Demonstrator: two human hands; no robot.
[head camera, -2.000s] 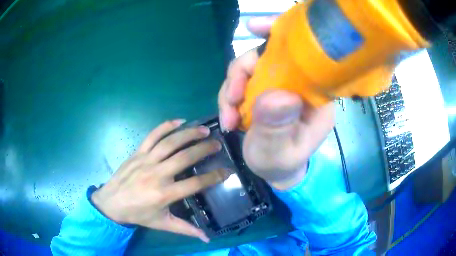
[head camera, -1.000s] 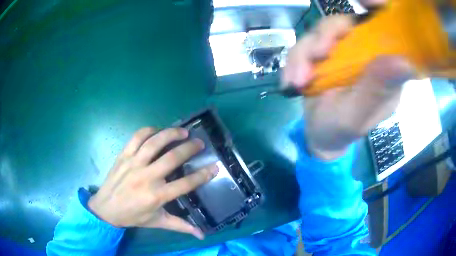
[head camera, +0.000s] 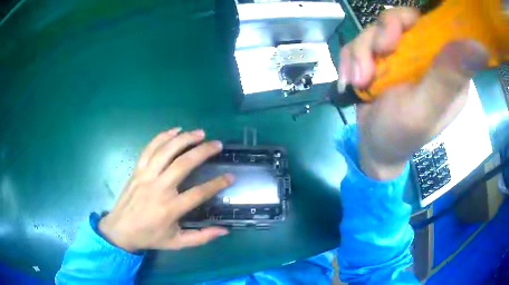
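A black rectangular housing (head camera: 282, 192) lies flat on the green mat, with a glossy panel (head camera: 254, 186) inside and a small loop on its far edge. My left hand (head camera: 164, 192) is spread over its left part, fingertips on the panel and rim, thumb at the near edge. My right hand (head camera: 413, 106) grips the orange electric screwdriver (head camera: 427, 50), held up to the right of the housing. Its bit points left, in front of the screw feeder (head camera: 243, 69). A small shiny speck shows near the bit; whether a screw is on it I cannot tell.
Circuit board panels (head camera: 432, 172) lie on a white sheet (head camera: 466, 145) at the right. More dark boards (head camera: 368, 10) are behind the feeder's right side. A black cord (head camera: 469, 192) hangs over the right bench edge, above cardboard (head camera: 466, 222) and the blue floor.
The housing has turned under my left hand from slanted to nearly square with me. My right hand has moved the screwdriver from over the housing to the right, near the feeder.
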